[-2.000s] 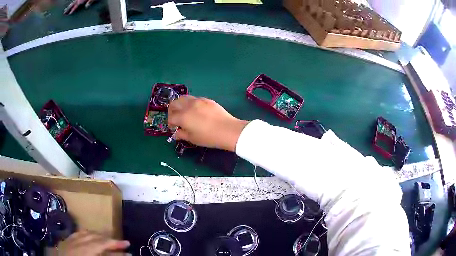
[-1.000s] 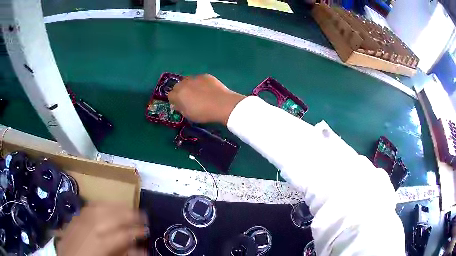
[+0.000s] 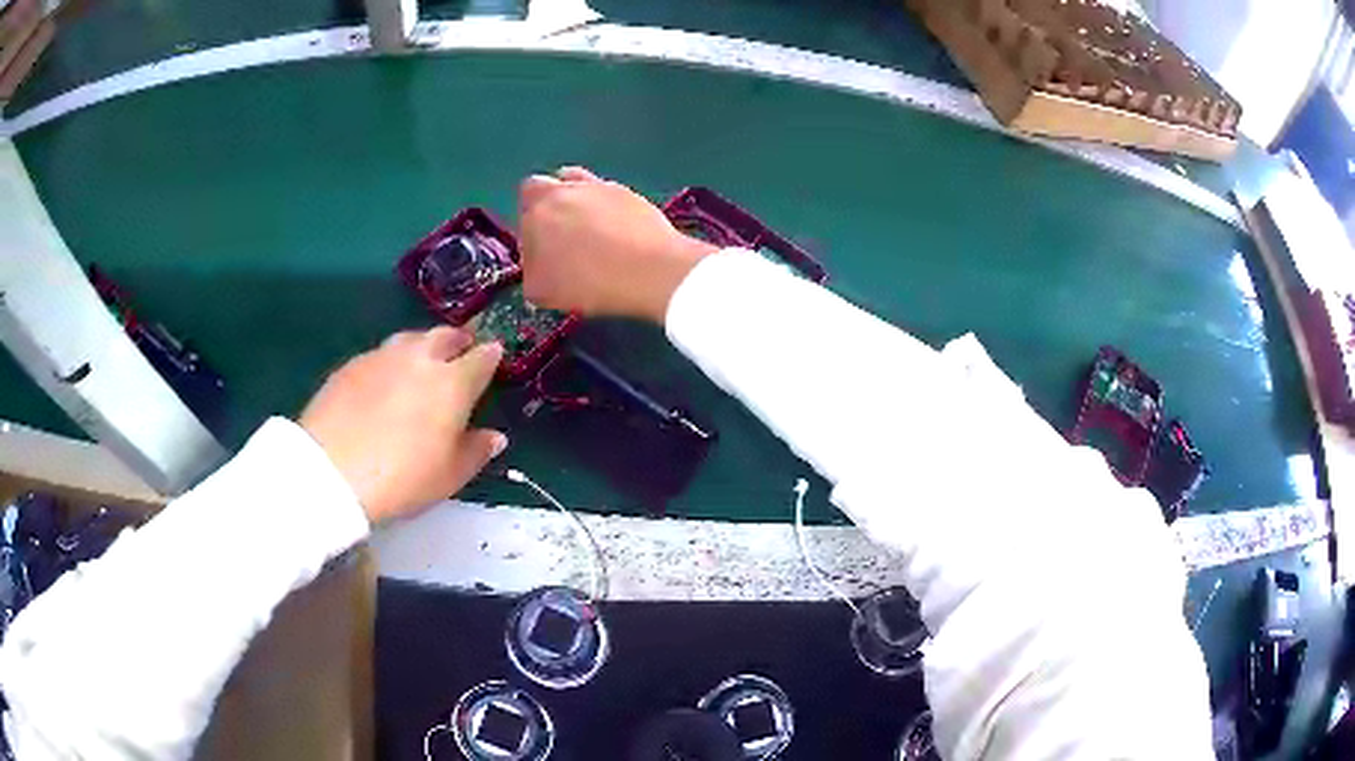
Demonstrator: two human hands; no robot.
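Observation:
A red front housing lies on the green belt, with a round speaker seated in its upper left part and a green circuit board in its lower right part. My left hand touches the housing's lower left edge with its fingertips. My right hand is at the housing's right edge, fingers curled together; whether it holds something is hidden. A black back housing lies below the red one, with thin red wires between them.
Another red housing lies behind my right wrist. An opened housing is at the right, another at the left. Speakers with pale leads lie on the near black mat. A cardboard box is near left, a divided tray far right.
My left hand has come from the cardboard box to the red housing. My right hand has moved off the speaker to the housing's right side. The housing has turned and the view has shifted.

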